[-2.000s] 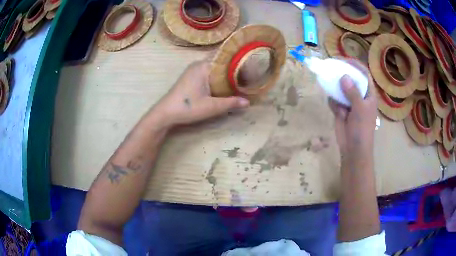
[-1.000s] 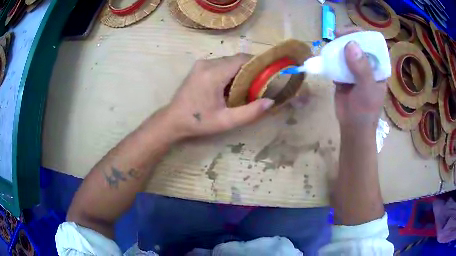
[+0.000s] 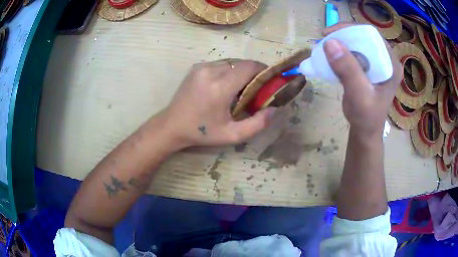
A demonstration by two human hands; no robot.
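Note:
My left hand (image 3: 221, 103) holds a flanged ring (image 3: 266, 75) by its tan brim, above the middle of the table. The ring is tilted steeply, with its red collar (image 3: 267, 94) facing right. My right hand (image 3: 359, 85) grips a white glue bottle (image 3: 375, 52), tipped to the left. Its blue nozzle (image 3: 291, 73) is at the upper side of the red collar, where collar and brim meet. Whether glue is coming out cannot be seen. My left fingers behind the brim are partly hidden.
Several tan-and-red rings lie heaped at the right (image 3: 413, 70). More rings lie at the top edge (image 3: 221, 12). A light-blue tube (image 3: 332, 15) lies beyond the bottle. A dark flat object (image 3: 75, 17) lies beside the green border (image 3: 25, 100). The tabletop (image 3: 125, 95) has dark stains.
The ring has been raised and tilted more steeply in my left hand. The bottle has come left to it, and the nozzle has moved from the collar's opening to its outer side.

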